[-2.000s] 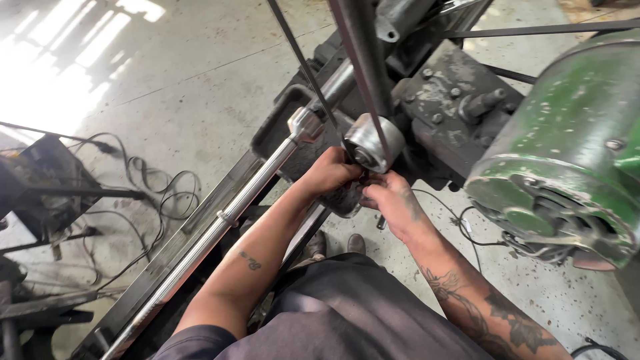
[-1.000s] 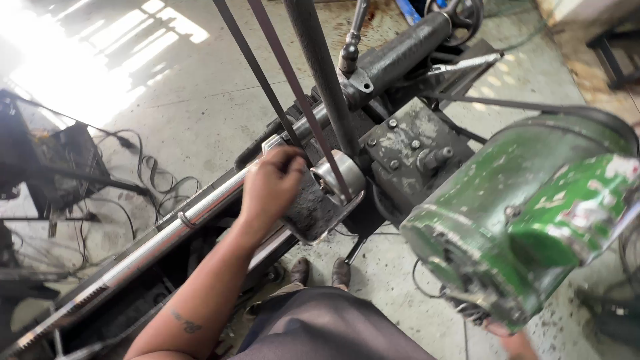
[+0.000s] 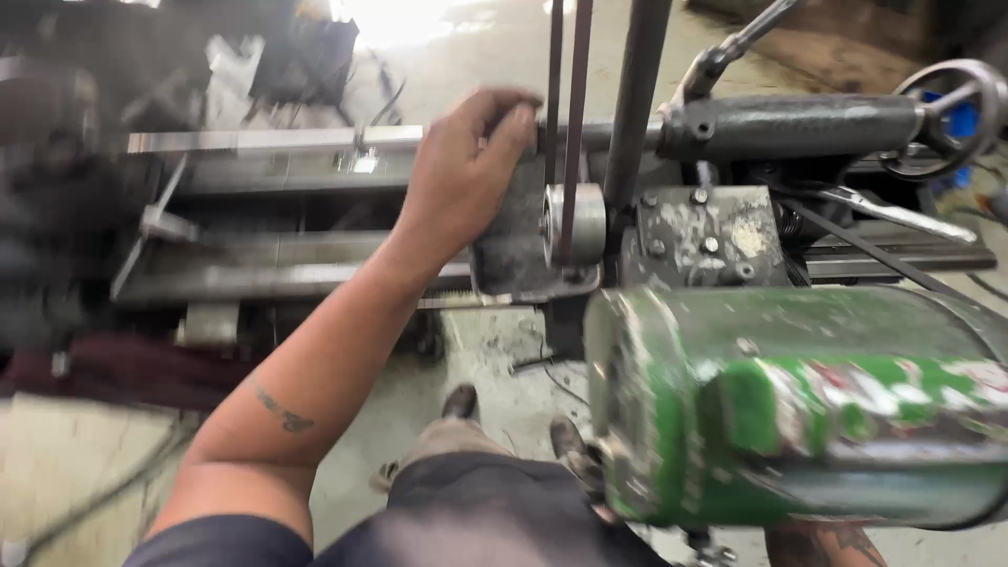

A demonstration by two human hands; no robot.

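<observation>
My left hand (image 3: 471, 161) is over the lathe bed at the left side of the abrasive belt (image 3: 579, 102), its thumb and fingers curled near the belt's edge; whether it touches or holds anything cannot be told. The belt runs down around a metal contact wheel (image 3: 587, 224), just right of my hand. A silvery shaft (image 3: 283, 140) lies lengthwise along the lathe, its right part behind my hand. My right forearm (image 3: 823, 545) reaches under the green electric motor (image 3: 787, 409) at lower right, which hides the hand.
A dark upright bar (image 3: 639, 94) rises beside the belt. Behind the motor stand a bolted metal block (image 3: 709, 232) and the tailstock (image 3: 787, 126) with its handwheel (image 3: 976, 106). A dark metal tray (image 3: 512, 276) sits under the wheel. My shoes are on the concrete floor (image 3: 496, 354).
Both hands were together at the contact wheel two seconds ago. The right has moved away to the motor, while the left is now beside the belt. The view has swung and turned strongly.
</observation>
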